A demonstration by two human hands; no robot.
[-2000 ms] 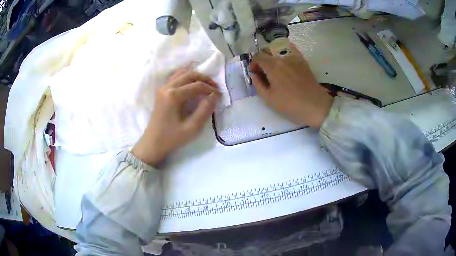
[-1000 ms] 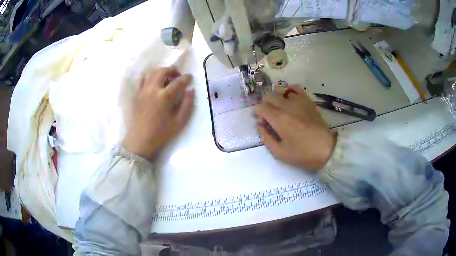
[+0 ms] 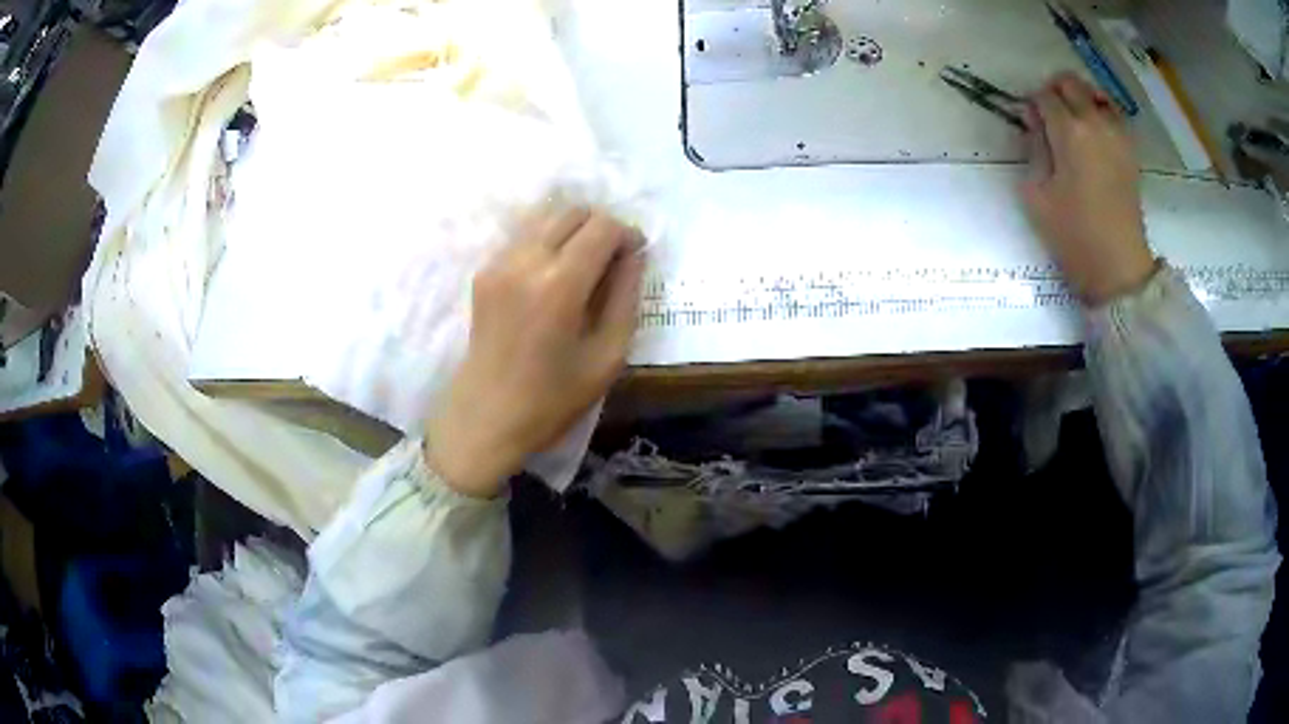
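My left hand (image 3: 544,333) grips the edge of the white fabric (image 3: 382,212), which lies on the left of the table and hangs over its front edge. My right hand (image 3: 1081,177) is at the right, with its fingers closed on the black thread snips (image 3: 981,94), whose blades point left. The presser foot (image 3: 795,26) shows at the top edge above the needle plate (image 3: 735,54), with no fabric under it. The rest of the machine head is out of view.
A blue-handled tool (image 3: 1091,57) and an orange-and-white strip (image 3: 1168,94) lie at the far right. Cream fabric (image 3: 156,311) hangs over the table's left side. The printed scale (image 3: 848,294) runs along the front edge. White cloth lies in a heap at lower left.
The view has tilted down. My left hand has drawn the white fabric toward the front edge. My right hand has moved right, away from the needle area, and taken hold of the black snips.
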